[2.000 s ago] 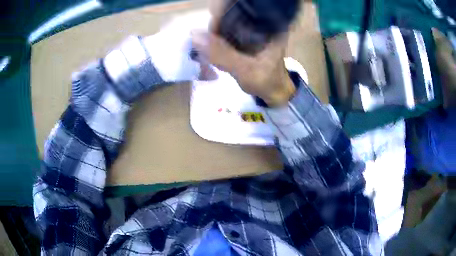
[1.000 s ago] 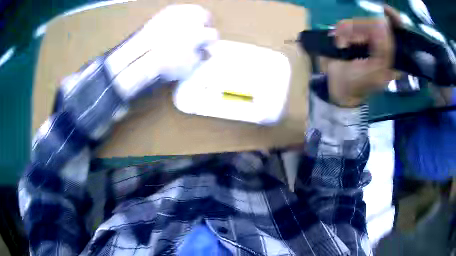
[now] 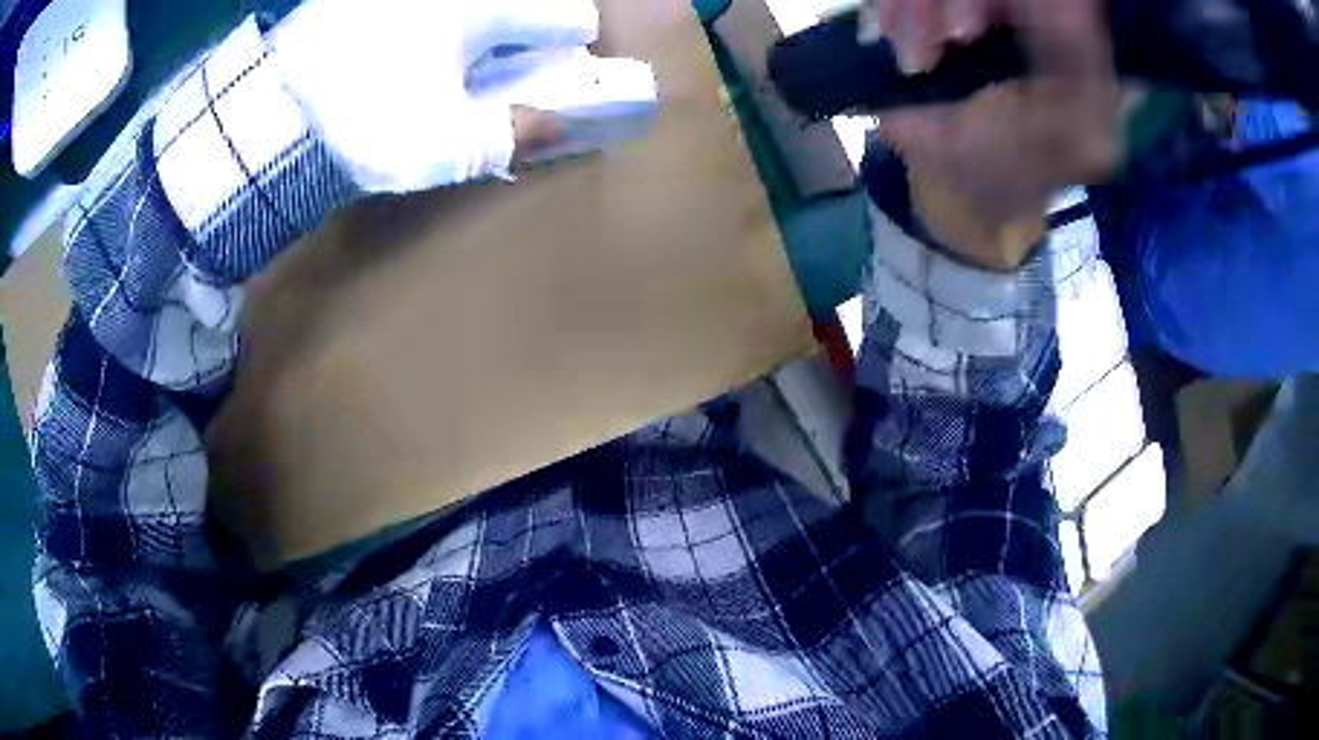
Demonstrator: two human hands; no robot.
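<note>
My left hand [image 3: 434, 94], in an overexposed white glove with a bare fingertip showing, is above the upper edge of the cardboard work pad [image 3: 535, 333]. Its fingers point right, beside a pale narrow shape; I cannot tell whether this is glove or a held part. My right hand [image 3: 1013, 138], bare and blurred, is closed around the black electric screwdriver [image 3: 854, 65] at the upper right, its nose pointing left. The pad shows no router on its visible surface.
A white router or cover [image 3: 70, 72] lies at the far upper left. White rounded rectangles [image 3: 1121, 506] are in rows beside the bench at right. A person's blue clothing [image 3: 1230, 275] and a black cable [image 3: 1201, 171] are at right. A small red thing [image 3: 835, 347] touches the pad's right corner.
The white router has left the pad's middle. The view has shifted and the pad appears tilted. My left hand appears higher. My right hand still holds the screwdriver, now nearer the top edge.
</note>
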